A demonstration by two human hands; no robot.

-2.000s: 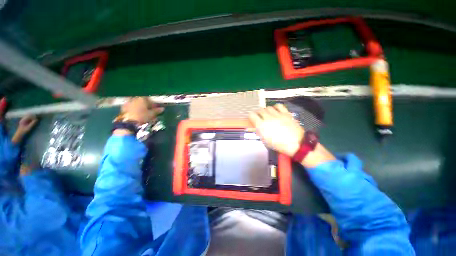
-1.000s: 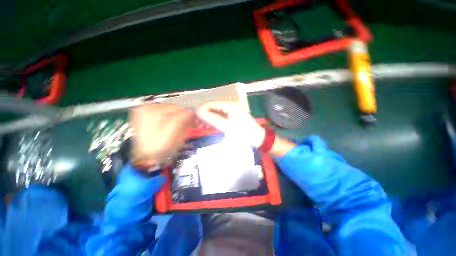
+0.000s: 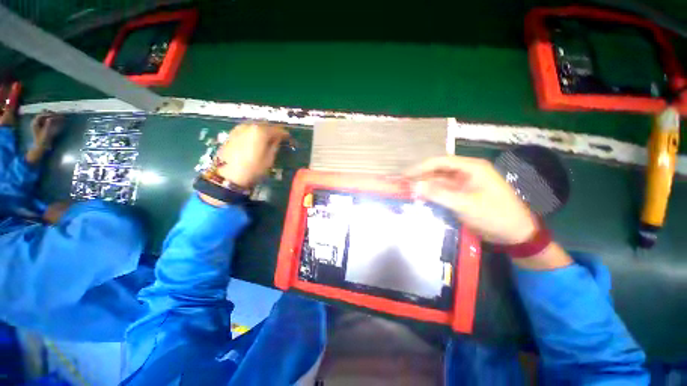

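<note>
An open tablet [image 3: 324, 245] with a large, glaring battery [image 3: 395, 252] lies in a red holding frame [image 3: 377, 300] in front of me. My left hand [image 3: 250, 153] is over the pile of wired boards [image 3: 209, 154], left of the frame; its fingertips are close together near a tiny dark piece, and I cannot tell whether they hold it. My right hand [image 3: 478, 197] is above the frame's upper right edge, fingertips together near a small pale bit; whether it is held is unclear. The adhesive strip sheet [image 3: 380, 145] lies just beyond the frame.
A black screw dish [image 3: 533, 179] is right of my right hand. A yellow electric screwdriver [image 3: 660, 173] lies at the far right. Two more red-framed tablets [image 3: 544, 71] [image 3: 175, 56] are on the belt beyond the white rail [image 3: 256, 112]. A neighbour's hand [image 3: 44, 130] and shiny parts [image 3: 108, 160] are left.
My hands were close together over the frame's top edge a second ago. Now my left hand is back at the board pile and my right hand is at the frame's upper right. The view has shifted.
</note>
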